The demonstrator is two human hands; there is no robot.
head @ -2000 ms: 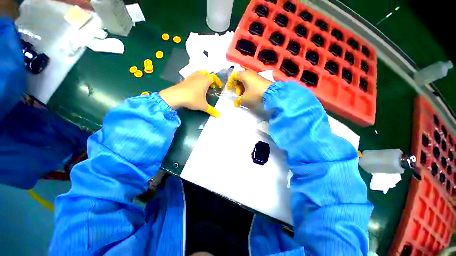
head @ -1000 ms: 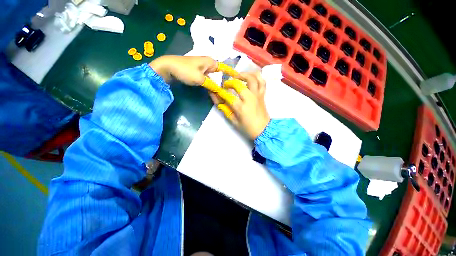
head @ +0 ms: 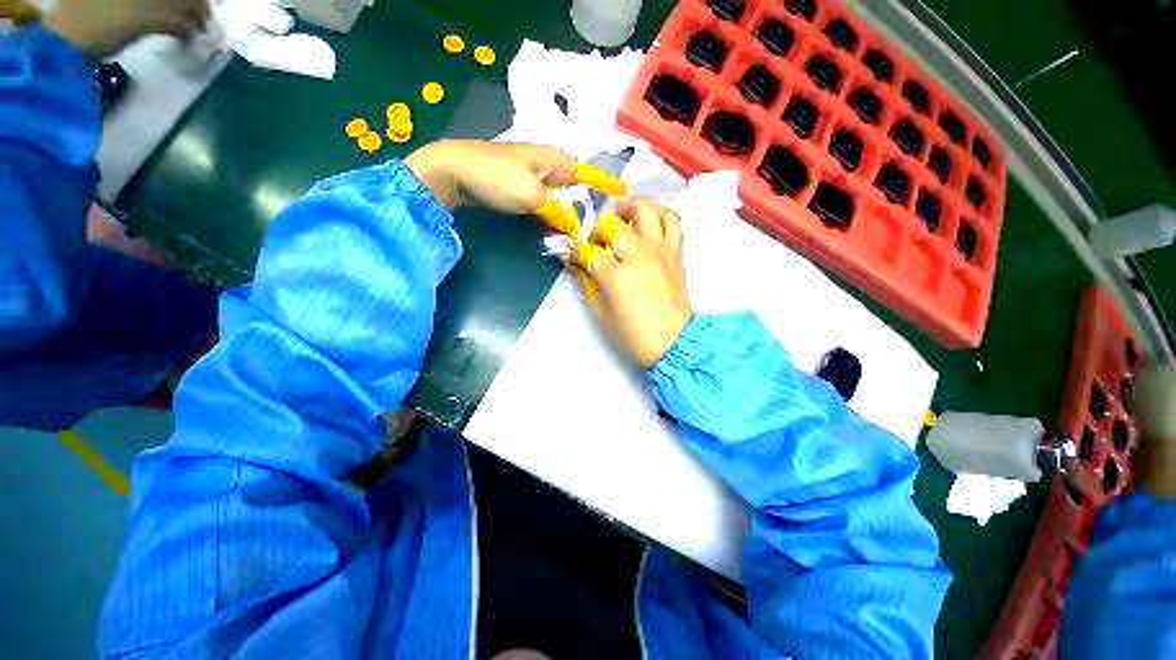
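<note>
My left hand and my right hand meet over the top left of the white work mat. Both wear yellow finger cots. Between their fingertips is a small folded white wipe; whether anything is inside it is hidden. A black watch-like housing lies on the mat just right of my right forearm. A dark edge of another housing shows beside my right sleeve, mostly covered. Crumpled white wipes lie beyond my hands.
A red tray of black housings stands at upper right, another at far right. A translucent dispenser bottle lies at right on a wipe. Loose yellow finger cots lie at upper left. Blue sleeves of other people show at left and lower right.
My hands have come together, and a folded white wipe now shows between the fingers. The second housing beside my right sleeve appeared after the first frame. Another person's arm has entered at right.
</note>
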